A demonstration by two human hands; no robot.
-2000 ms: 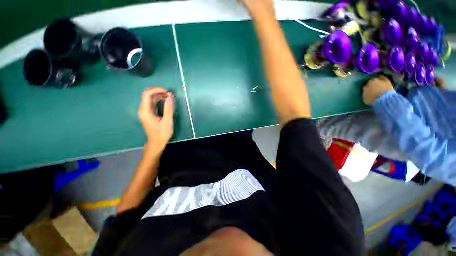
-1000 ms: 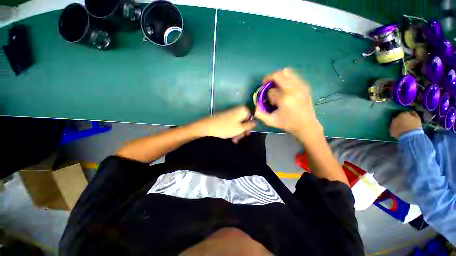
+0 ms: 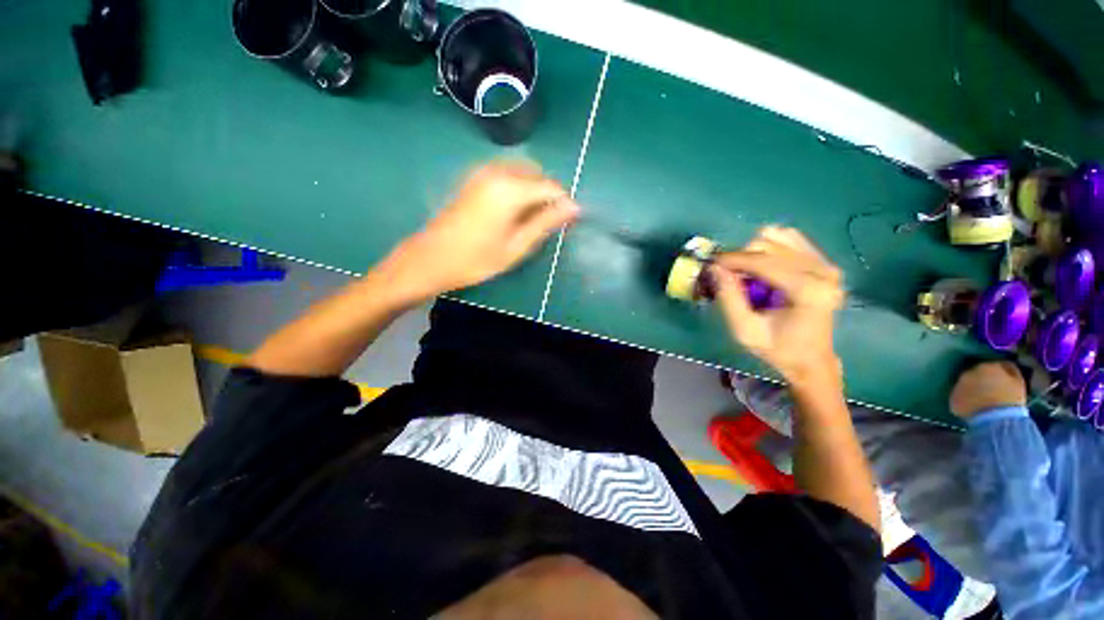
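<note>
My right hand [image 3: 787,297] holds an inner assembly [image 3: 693,269] over the green bench, its cream-yellow base pointing left and its purple end partly hidden by my fingers. My left hand [image 3: 496,230] is to its left, over the white seam line, thumb and fingertips pinched together and blurred. A thin dark strand runs faintly from near my left fingertips toward the cream base. Whether the left fingertips grip it cannot be told for sure.
Black housings [image 3: 488,63] stand at the back left, one with a pale ring inside. A dark angular part [image 3: 107,49] lies further left. Purple-topped cores [image 3: 1004,315] are grouped at right, beside another person's hand [image 3: 988,390]. A white rail [image 3: 775,87] runs behind.
My hands have moved apart, the left away to the left and the right with the inner assembly to the right. Its cream base now faces left. The whole view has shifted and tilted.
</note>
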